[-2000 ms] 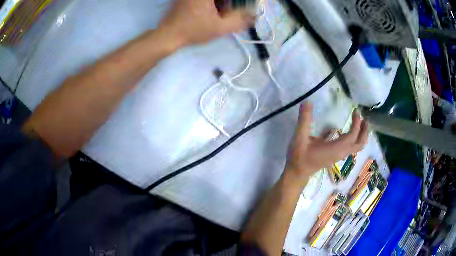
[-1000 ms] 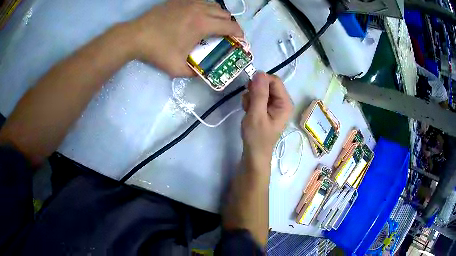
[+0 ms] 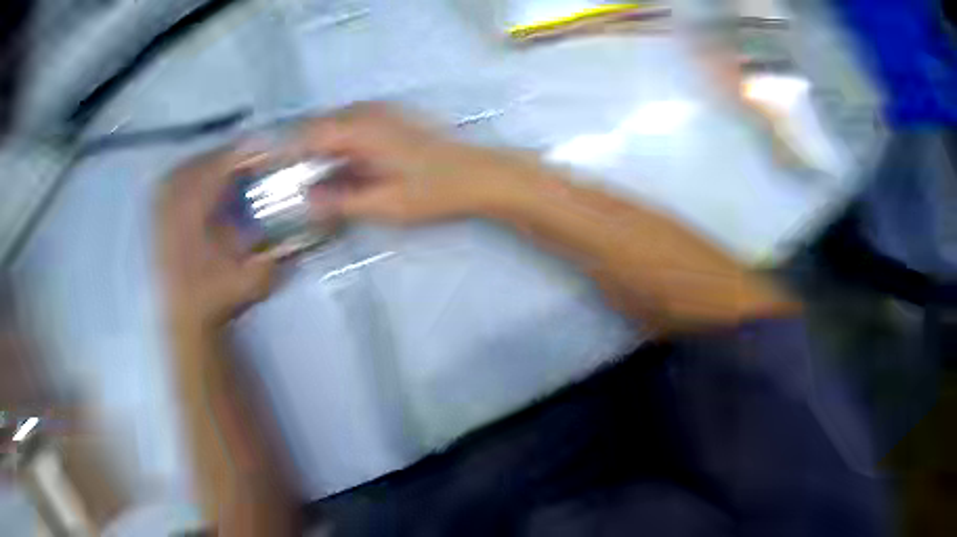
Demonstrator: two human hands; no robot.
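Observation:
The frame is strongly blurred. My left hand (image 3: 215, 236) is at the left and my right hand (image 3: 383, 163) reaches in from the right. Between them they hold a small unit (image 3: 281, 201) with bright silver-white streaks, above the white bench (image 3: 472, 336). It looks like a power bank unit, but its board and ports cannot be made out. Fingers hide its ends. I cannot tell whether a plug or cable is on it.
A yellow-edged strip (image 3: 577, 19) lies at the top of the bench. A dark strip (image 3: 178, 131) is beyond my left hand. A blue shape (image 3: 908, 63) stands at the upper right. Blurred skin-toned and white shapes (image 3: 47, 477) are at the lower left.
The view has swung sharply; the unit stacks, blue bin and thick black cable are no longer recognisable. My right hand has gone from pinching a USB plug to touching the held unit.

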